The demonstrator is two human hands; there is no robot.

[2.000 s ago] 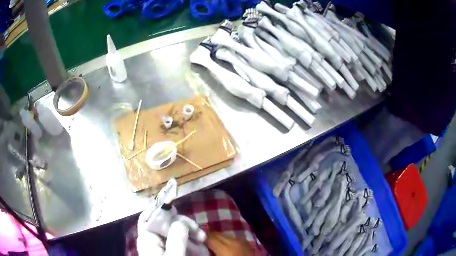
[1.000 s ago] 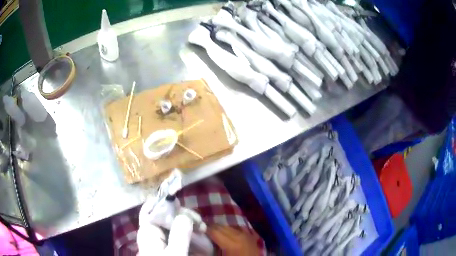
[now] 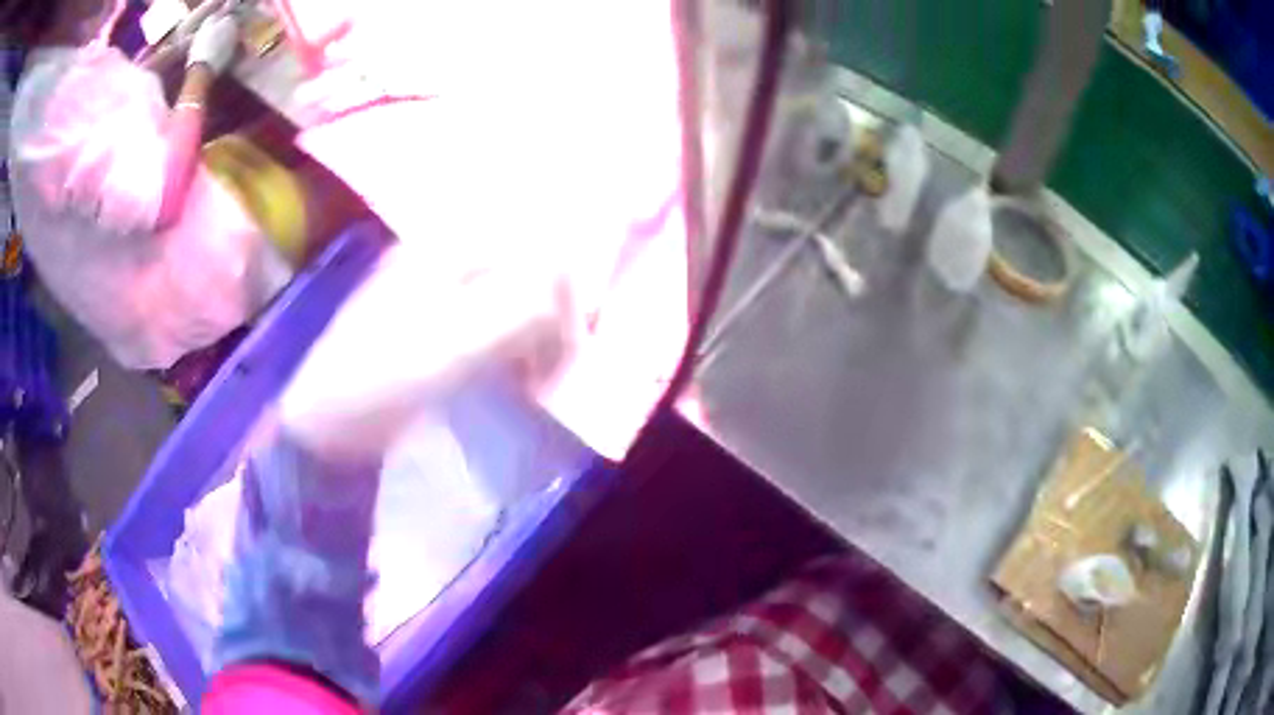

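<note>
My left hand (image 3: 419, 370) is a blurred, glare-washed white shape at the end of a blue sleeve with a pink band. It is over the left blue tote (image 3: 238, 370), in front of the glaring lamp box (image 3: 517, 126). Its fingers and anything in them cannot be made out. Pale sheet or film (image 3: 433, 538) lies in the tote. My right hand is out of the picture. The cardboard pad (image 3: 1041, 559) lies on the metal bench at the right, with the white cup (image 3: 1097, 580) on it.
Tape roll (image 3: 1031, 252), upright squeeze bottle (image 3: 1153, 307) and round-shouldered white bottles (image 3: 961, 240) stand along the back of the bench. Grey handles (image 3: 1243, 601) show at the right edge. Another person (image 3: 105, 154) is at the upper left.
The view has swung left, bringing in the lamp box and left tote. My left hand has left the apron area for the tote. My right hand has left the picture.
</note>
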